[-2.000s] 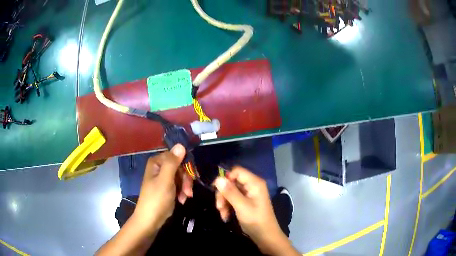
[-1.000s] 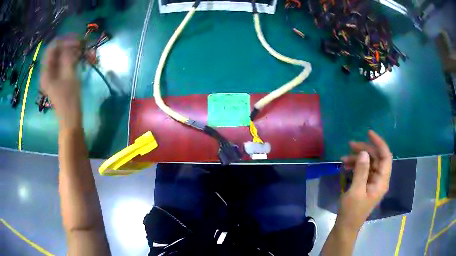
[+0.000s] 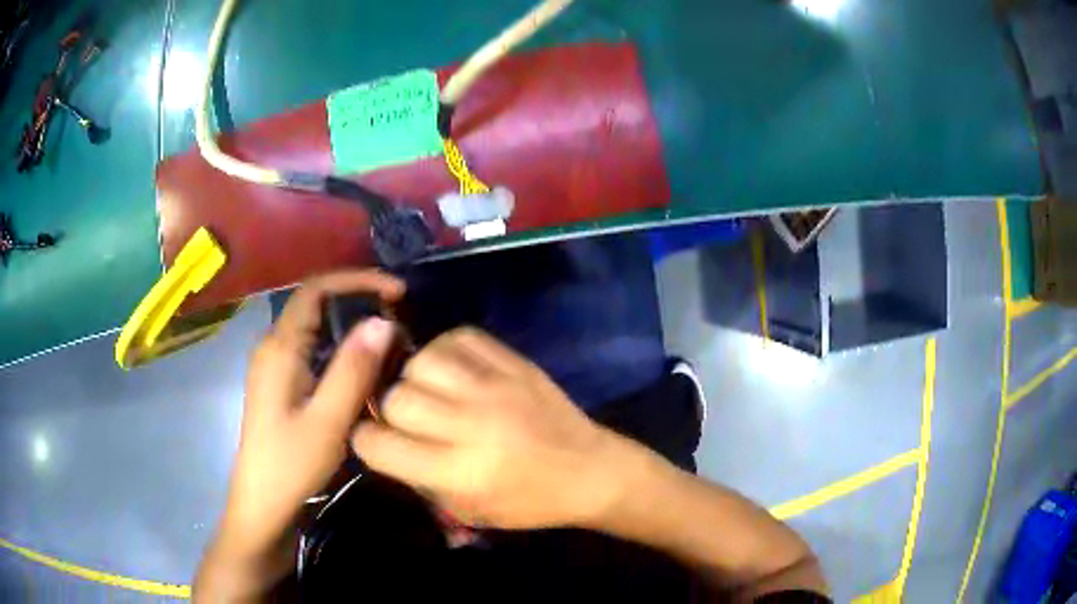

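My left hand (image 3: 301,401) holds a dark wire harness (image 3: 352,316) between thumb and fingers, over my lap just below the bench edge. My right hand (image 3: 472,431) is closed against it, its fingers on the harness wires; a little orange shows between the hands. The rest of the harness is hidden by my fingers. The black test connector (image 3: 402,232) lies on the red mat's (image 3: 567,130) front edge, apart from the hands. The white test connector (image 3: 484,229) lies to its right, behind it yellow wires (image 3: 463,169).
Two cream test leads (image 3: 210,106) run across the mat beside a green label (image 3: 385,119). A yellow clip or handle (image 3: 171,301) juts over the bench edge at left. Loose harnesses (image 3: 47,112) lie on the green bench at far left. A grey bin (image 3: 880,277) stands below the bench at right.
My left hand has come back from the harnesses at left and now holds one. My right hand has moved in from the right to meet it. The view has shifted.
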